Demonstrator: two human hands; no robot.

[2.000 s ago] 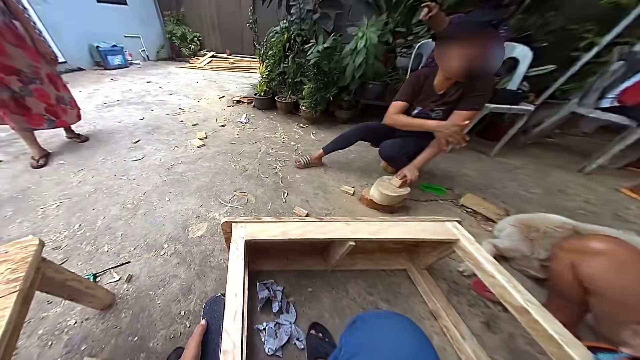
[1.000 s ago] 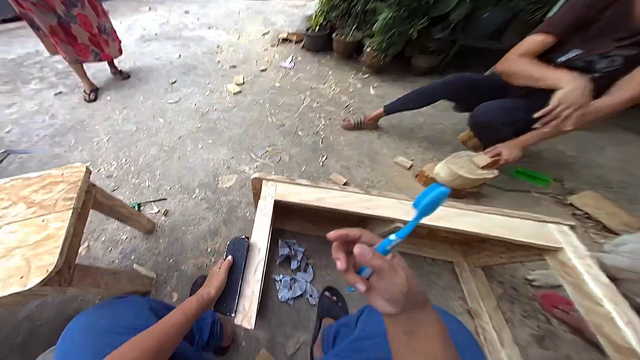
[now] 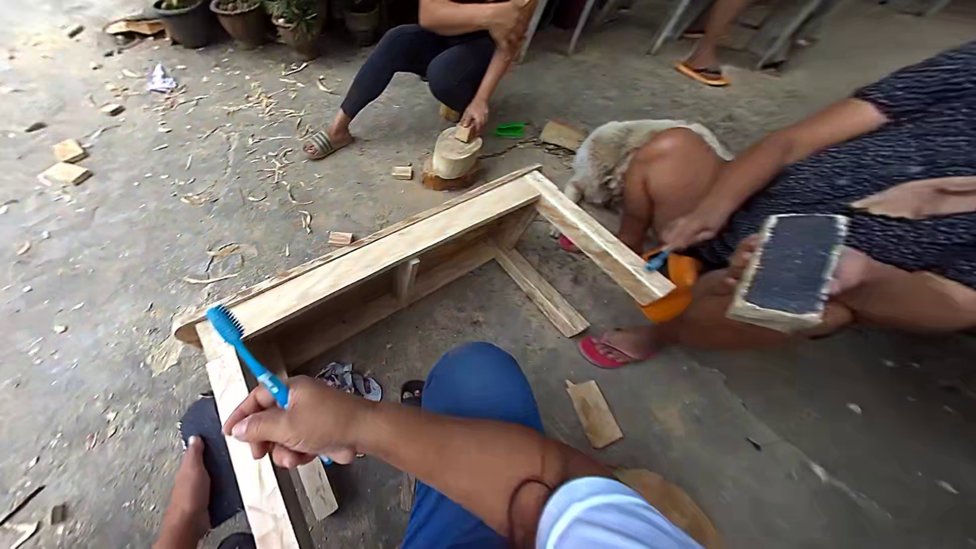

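Observation:
My right hand (image 3: 297, 423) is closed around the handle of a blue toothbrush (image 3: 248, 354), its bristled head by the corner of an overturned wooden table frame (image 3: 396, 267). A pale wooden leg (image 3: 248, 450) of that frame runs beneath this hand. At the lower left, my left hand (image 3: 191, 488) holds a dark flat block (image 3: 213, 457) by its edge, beside the leg. To the right, a person holds a block with a dark face (image 3: 793, 263) and a blue brush (image 3: 657, 261) over an orange container (image 3: 675, 286), close to another leg.
Another person squats behind the frame, with one hand on a small wood piece (image 3: 463, 133) on a round stump (image 3: 455, 156). A pale dog (image 3: 610, 156) lies beyond the right leg. Wood offcuts (image 3: 595, 412) and shavings litter the concrete. Potted plants (image 3: 187, 21) stand at the back left.
My right hand, raised over the frame with the toothbrush one second ago, is now above the left leg. The view has swung right, bringing in the person with the block and orange container.

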